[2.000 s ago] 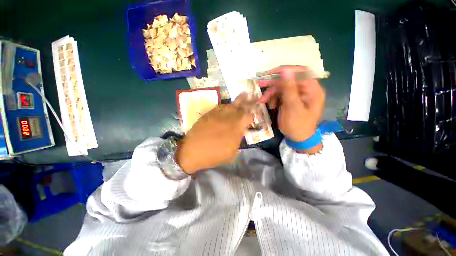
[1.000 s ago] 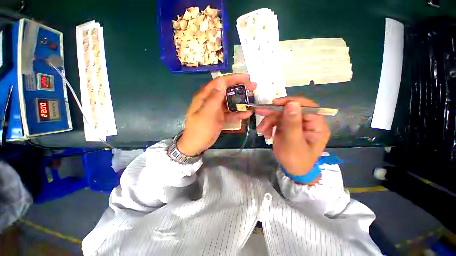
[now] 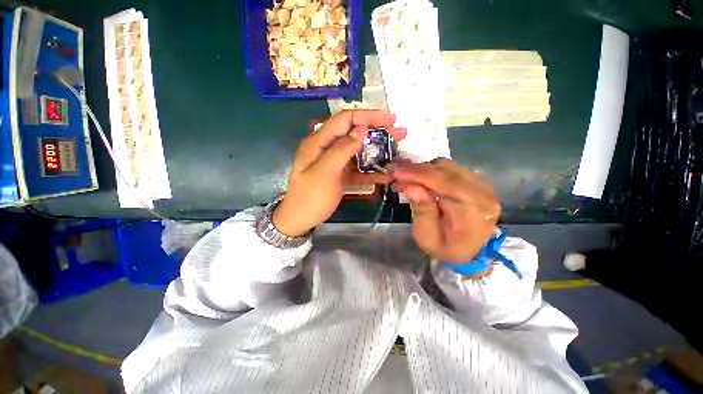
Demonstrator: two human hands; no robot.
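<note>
My left hand [image 3: 322,171] holds a small black square watch case [image 3: 375,149] with a shiny rim between thumb and fingers, its open side facing up. My right hand [image 3: 451,204] holds tweezers [image 3: 451,198], which are blurred; their tip end is at the case's lower right edge. Whether the tips grip a piece cannot be told. A thin dark cable [image 3: 380,209] hangs below the case. A sticker sheet [image 3: 412,69] lies just beyond my hands. A small pad with a red-brown border [image 3: 361,189] is mostly hidden under my left hand.
A blue bin [image 3: 355,58] of loose tan pieces [image 3: 307,46] stands at the back. A cream ribbed strip [image 3: 497,86] lies right of the sheet. A white strip [image 3: 603,115] and glossy black tray [image 3: 663,131] are at right. Another sticker sheet [image 3: 137,115] and blue-white controller [image 3: 54,115] are at left.
My left hand has raised the case into clear view and since tilted it slightly. My right hand has brought the tweezers to it; the tan piece seen at the tips one second ago is no longer distinct.
</note>
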